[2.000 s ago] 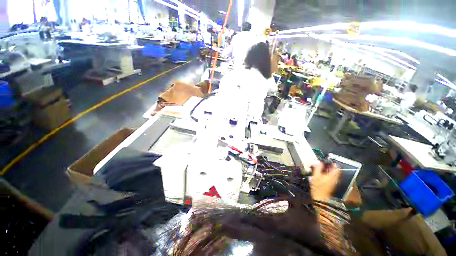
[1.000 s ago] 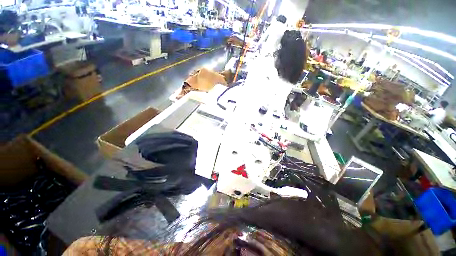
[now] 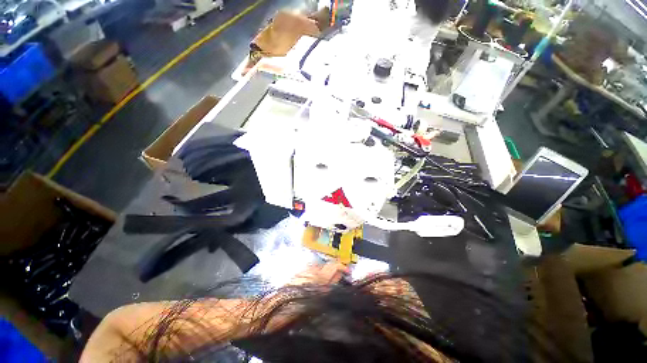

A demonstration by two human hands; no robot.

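Observation:
The white sewing head (image 3: 340, 166) with its red three-diamond mark stands in the middle. The yellow clamp (image 3: 332, 241) is under it. My left hand (image 3: 323, 275) is just in front of the clamp, its forearm coming from the lower left; hair covers much of it, and what it holds is hidden. My right hand cannot be made out; hair and dark shapes cover the area right of the clamp. Black webbing strips (image 3: 206, 205) lie piled left of the head. Thin black cords (image 3: 450, 195) lie right of it, behind the pale lever (image 3: 433, 226).
Red-handled snips (image 3: 420, 142) lie behind the head. A tilted panel (image 3: 545, 186) stands at the right. An open carton (image 3: 60, 205) with black pieces is at the left, another carton (image 3: 181, 131) behind the table, and cartons (image 3: 603, 261) at the lower right.
The view has tilted down toward the clamp. My left forearm and hand now show at the clamp. The hand seen two seconds ago at the right by the cords is no longer visible there.

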